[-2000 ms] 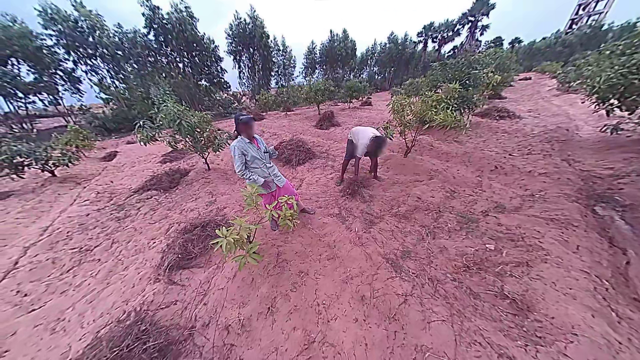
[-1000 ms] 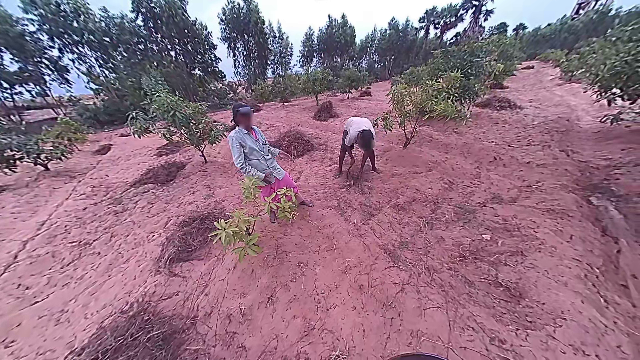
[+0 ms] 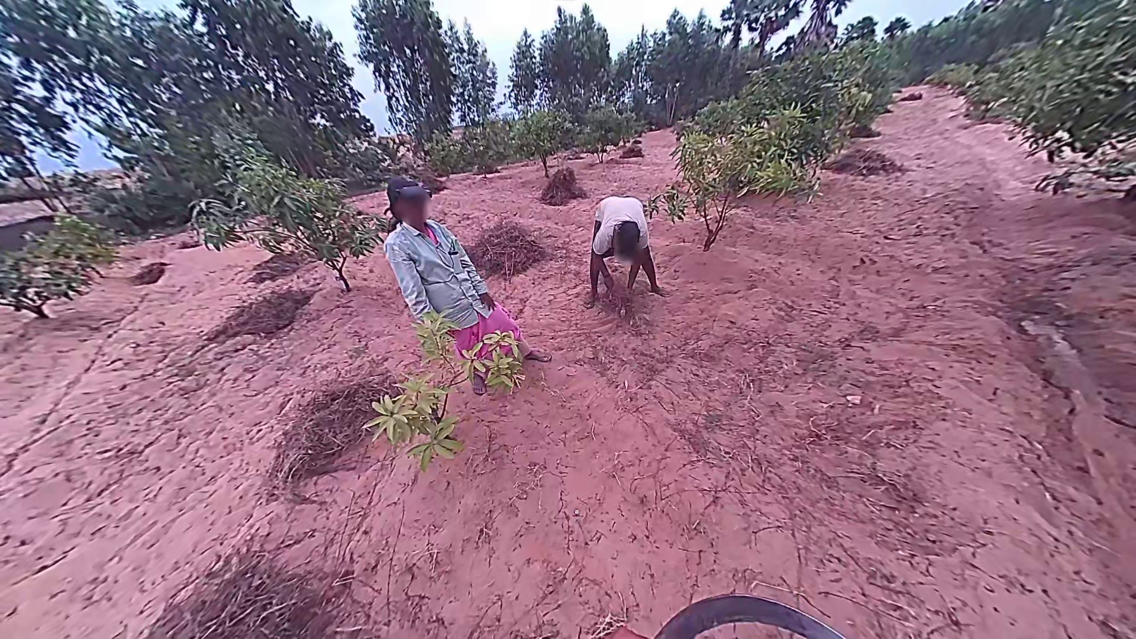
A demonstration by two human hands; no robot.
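Neither my left hand nor my right hand can be clearly made out. A curved dark metal edge [image 3: 745, 607], of a blade or a rim, pokes in at the bottom of the head view. At its left end is a small reddish-brown patch, too cut off to identify. Ahead, a young leafy sapling [image 3: 426, 404] stands in the reddish soil. Right behind it a person in a light blue shirt and pink lower garment [image 3: 441, 275] leans back slightly. Farther off, a person in a pale top [image 3: 619, 217] bends low, both hands down at a small heap of dry plant stalks [image 3: 623, 303].
Heaps of dry stalks lie at the lower left [image 3: 253, 603], left of the sapling [image 3: 333, 426] and behind the standing person [image 3: 506, 248]. Small trees [image 3: 710, 177] grow around. A shallow rut [image 3: 1065, 355] runs down the right side.
The curved metal edge has come into view at the bottom; two seconds ago it was not visible. The bent person has raised the upper body a little and bent down again.
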